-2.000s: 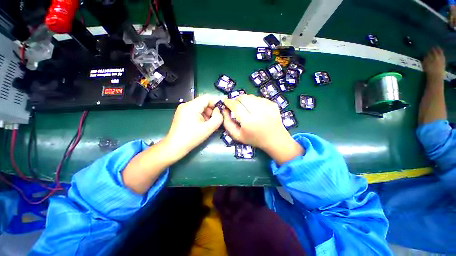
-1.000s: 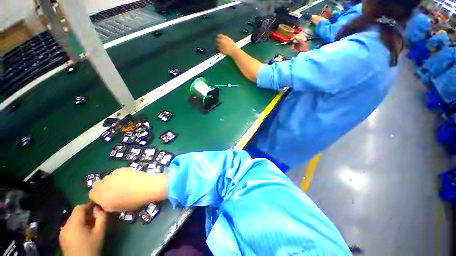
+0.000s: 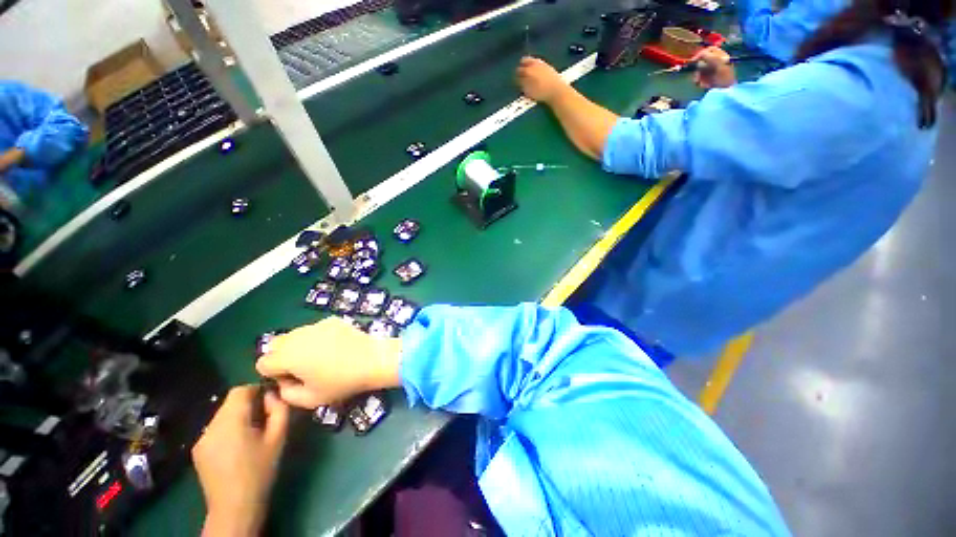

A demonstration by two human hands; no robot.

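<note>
My left hand (image 3: 239, 451) and my right hand (image 3: 327, 362) meet fingertip to fingertip above the green bench. A small dark piece shows between the fingertips, likely a black module (image 3: 269, 386), mostly hidden by the fingers. Several loose black modules with silver-white patches, such as one at the pile's right (image 3: 409, 271), lie beyond and beside my right hand. Two more lie on the near side of it, one of them near the bench edge (image 3: 367, 413). An orange-brown piece (image 3: 342, 250) is at the pile's far end.
Black test fixture (image 3: 63, 451) with red digits and a clear clamp stands at left. A green-rimmed solder spool (image 3: 479, 180) stands ahead. An angled metal post (image 3: 288, 115) and white rail (image 3: 241, 288) run beyond the pile. A co-worker in blue (image 3: 776, 157) works at right. More modules lie past the rail.
The view first swung right and tilted, bringing the co-worker and the floor in, then shifted back slightly left. My hands stay together at the fingertips throughout.
</note>
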